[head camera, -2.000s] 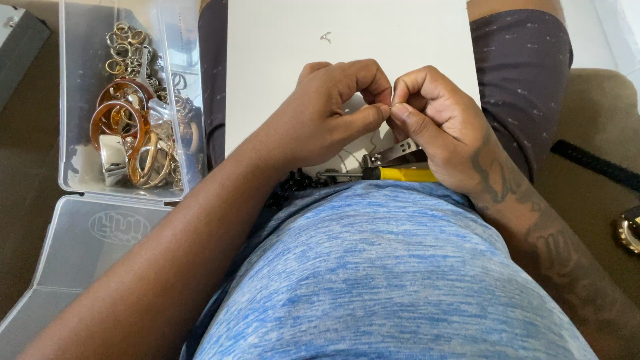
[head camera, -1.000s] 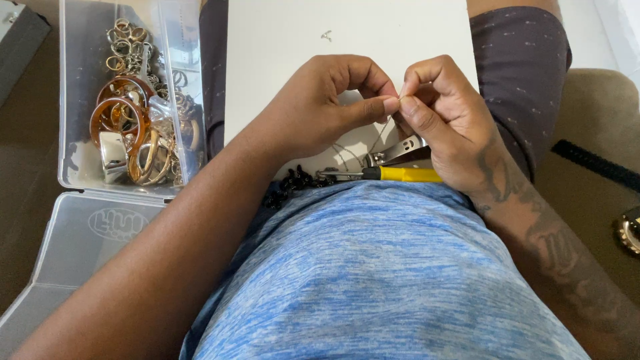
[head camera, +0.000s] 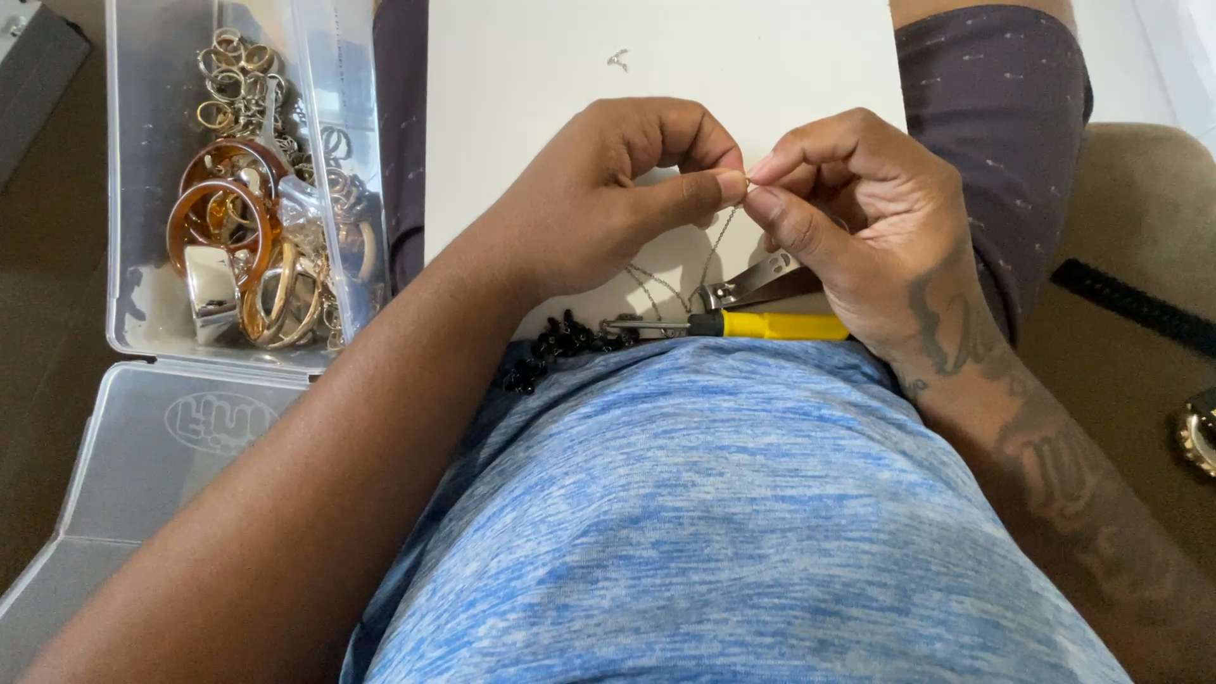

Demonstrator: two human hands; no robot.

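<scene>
Above a white board [head camera: 532, 57] on my lap, my left hand [head camera: 646, 190] pinches a small gold-coloured piece between thumb and index finger. A thin metal chain [head camera: 719, 245] hangs from this pinch toward the board. My right hand [head camera: 855, 199] meets it there, thumb and index finger around the same spot; what they grip is too small to tell. Below the hands lie a nail clipper [head camera: 760, 283] and a screwdriver with a yellow handle [head camera: 779, 326]. A string of black beads [head camera: 560, 344] rests by the shirt. A tiny silver-coloured piece [head camera: 617, 61] lies farther up the board.
On the left stands a clear plastic box [head camera: 142, 313] holding rings, brown bangles [head camera: 223, 228] and other jewellery, its lid [head camera: 123, 475] folded down toward me. At the right are a black strap [head camera: 1140, 304] and part of a watch [head camera: 1199, 432] on the brown seat.
Both hands stay close together over the board. The right hand's index finger has straightened somewhat toward the left thumb tip. The box and tools have not moved.
</scene>
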